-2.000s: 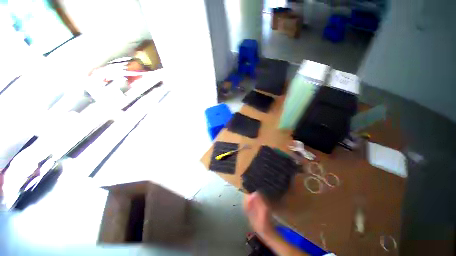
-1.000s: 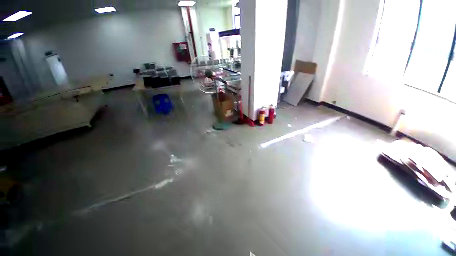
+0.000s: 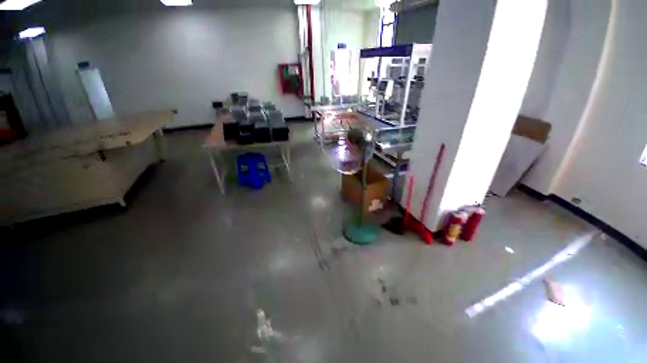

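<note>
Neither of my hands is in view. Nearest in front of me is the grey floor. Ahead, a pedestal fan with a green round base and wire cage stands by a brown open cardboard box. Left of it, a table bears several dark panel stacks. A blue plastic stool stands at that table's front.
A square pillar stands right of centre, with red fire extinguishers and red-handled poles at its foot. A white-framed machine is behind it. A large table is at the left. Boards lean at the right wall.
The view has turned from the brown table to the open floor. The fan, pillar and panel table now look larger and closer. The hand seen two seconds ago is out of view.
</note>
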